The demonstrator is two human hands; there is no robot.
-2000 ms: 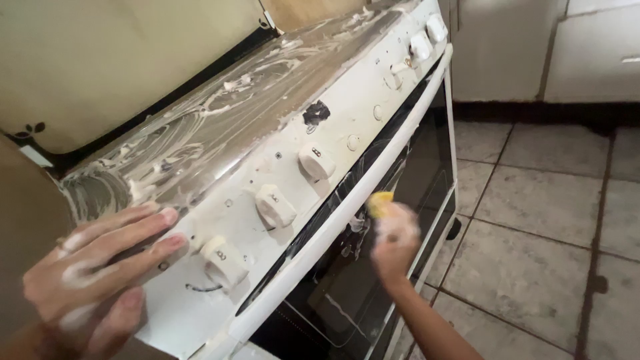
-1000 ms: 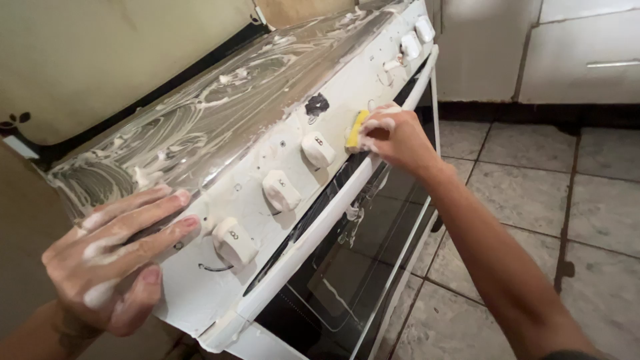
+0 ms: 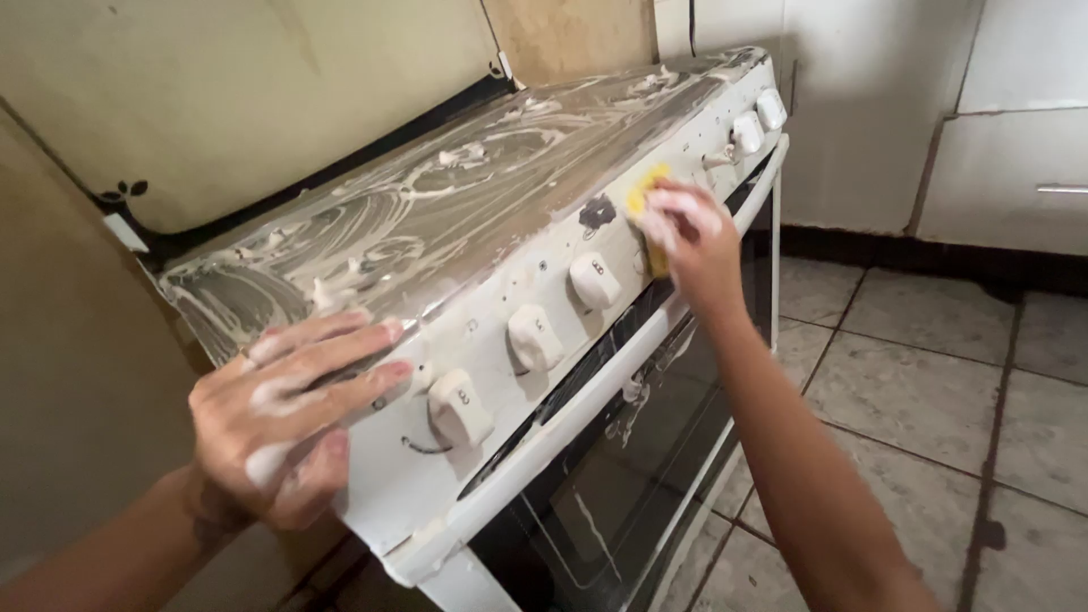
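Note:
My right hand point(image 3: 693, 229), spotted with foam, grips a yellow sponge point(image 3: 648, 191) against the white control panel point(image 3: 544, 255) of a stove, just right of a dark worn patch point(image 3: 597, 212). Wet with foam too, my left hand point(image 3: 297, 416) rests with fingers apart on the panel's near left corner and the cooktop edge, holding nothing. White knobs stand along the panel, one point(image 3: 460, 408) close to my left fingertips and another point(image 3: 595, 280) between the hands. Streaks of foam cover the cooktop point(image 3: 476, 170).
Below the panel run the white oven door handle point(image 3: 586, 365) and the dark glass door point(image 3: 620, 476), with foam drips on it. A raised stove lid point(image 3: 255, 93) stands behind the cooktop. White cabinets point(image 3: 858, 127) and a tiled floor point(image 3: 918, 399) lie to the right.
My right hand, with the sponge, has gone from the oven door front up to the control panel, then a little further up along it. My left hand stays at the panel's near corner.

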